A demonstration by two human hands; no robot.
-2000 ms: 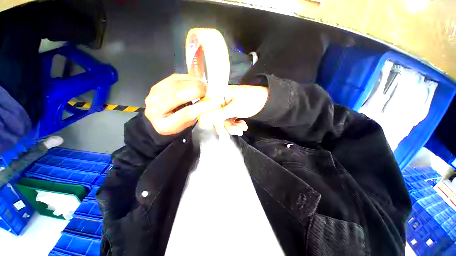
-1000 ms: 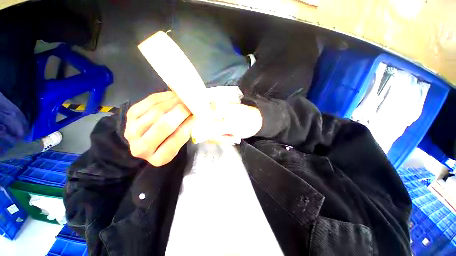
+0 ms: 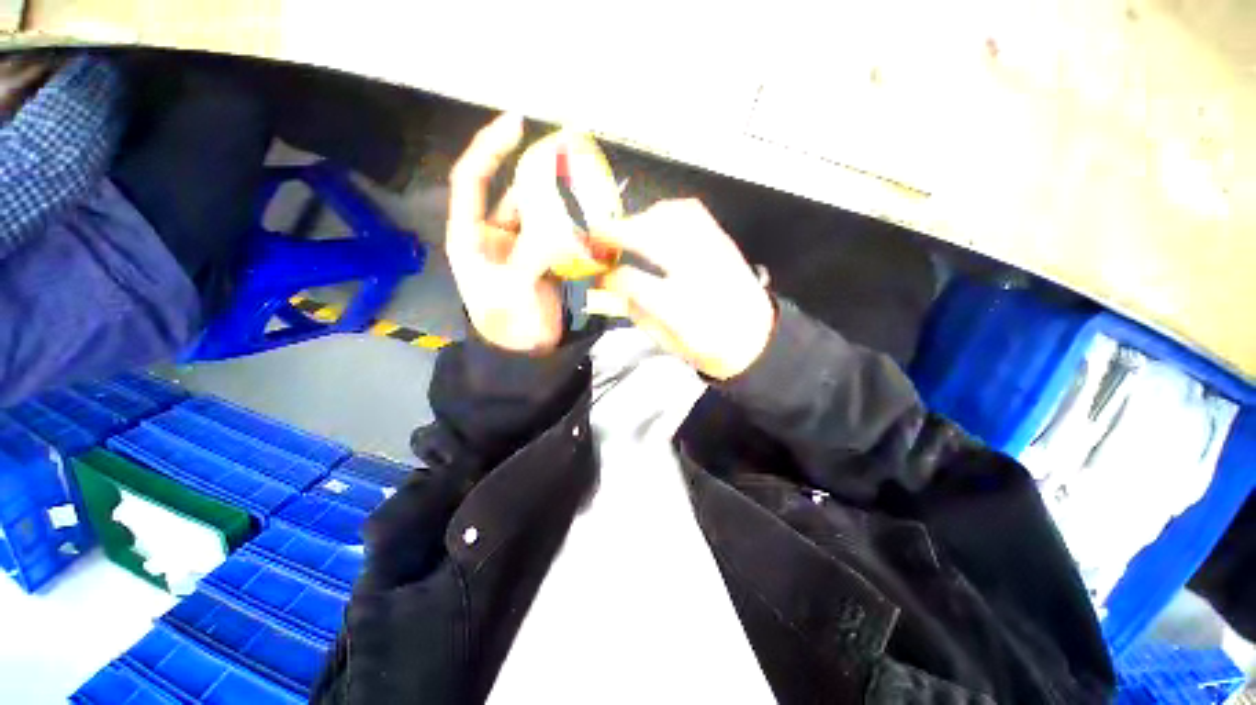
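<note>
The yellow-white tape roll (image 3: 595,176), with a reddish-brown core, is held up between my hands over my lap, close to the bench edge. My left hand (image 3: 499,255) grips its left side, with fingers raised around it. My right hand (image 3: 696,282) pinches the lower right part of the roll with bent fingers. Glare washes out the fingers and the tape, so a loose tape end cannot be made out clearly.
A cardboard-covered bench (image 3: 854,103) curves across the top. A blue tote (image 3: 992,351) with pale contents is at right. A blue stool (image 3: 283,276) and a seated person's checked sleeve (image 3: 62,159) are at left. Blue crates (image 3: 269,585) and a green crate (image 3: 90,496) are at lower left.
The view has shifted, showing more bench. The roll has turned and come up near the bench edge. My left hand has moved up beside it, and my right hand now pinches its lower right part.
</note>
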